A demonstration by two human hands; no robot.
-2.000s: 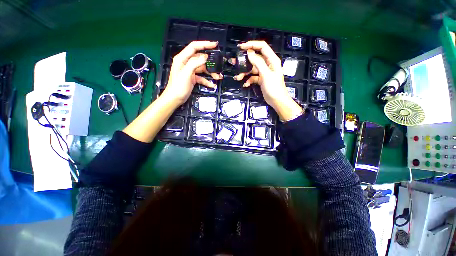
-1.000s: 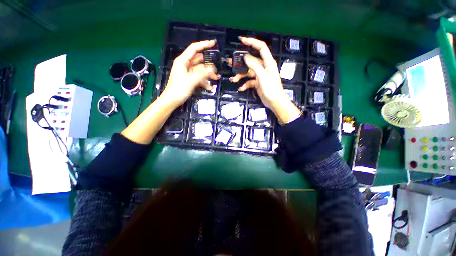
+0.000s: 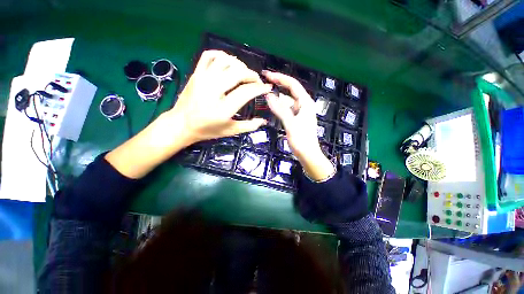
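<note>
A dark square smartwatch unit with small red marks on its screen (image 3: 260,104) shows between my hands, over the black blister tray (image 3: 368,123). My right hand (image 3: 297,112) has its fingertips at this unit's right side and holds it. My left hand (image 3: 215,95) is raised higher and nearer the camera, its fingers stretched right and its thumb below the unit. Whether it holds a unit is hidden. Units with pale faces sit in the tray's front pockets (image 3: 250,161). Units with QR labels (image 3: 348,116) sit in the right pockets.
Several round watches (image 3: 149,86) lie left of the tray. Further left is a white socket box (image 3: 74,106) with cables on paper (image 3: 17,155). On the right are a smartphone (image 3: 390,204), a small fan (image 3: 426,165) and a control panel with coloured buttons (image 3: 457,205).
The view has tilted, and the tray now appears slanted. My left hand has risen towards the camera, and the unit it held no longer shows. The red-marked unit remains by my right hand.
</note>
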